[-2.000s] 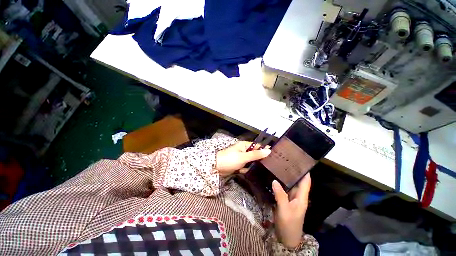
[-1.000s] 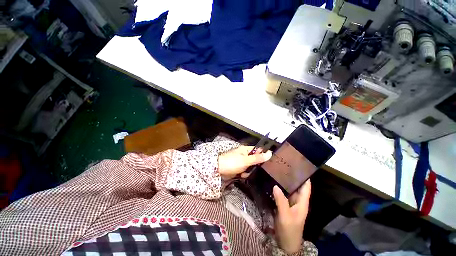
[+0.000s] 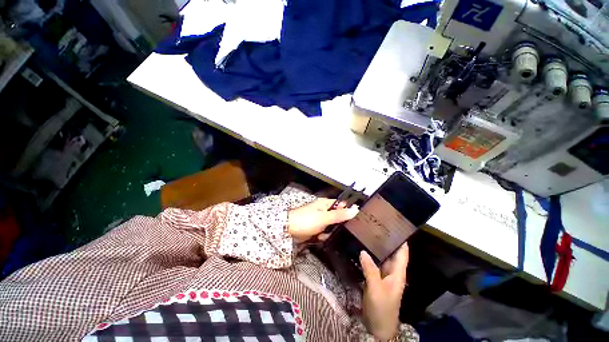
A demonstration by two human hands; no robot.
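The smartphone [image 3: 387,217] is lit with a pinkish-brown screen and black areas at its top and bottom. It is tilted above my lap, in front of the table edge. My right hand [image 3: 385,290] grips it at its lower right edge, thumb on the near side. My left hand [image 3: 315,219] is at its left edge, thumb tip by the screen. Dark pointed thread snips [image 3: 348,195] stick out of my left hand, blades towards the table. The fingers behind the phone are hidden.
A navy garment panel [image 3: 314,57] and white cloth [image 3: 254,27] lie heaped on the white table [image 3: 234,120]. The overlock machine [image 3: 467,80] stands right, with trimmings [image 3: 421,153] below its needle area. Blue tape [image 3: 549,234] and red tape [image 3: 563,260] hang at the right edge.
The view has shifted slightly, showing more of the machine head and its blue logo. Both hands keep their hold, with the phone in nearly the same place. The screen picture looks little changed.
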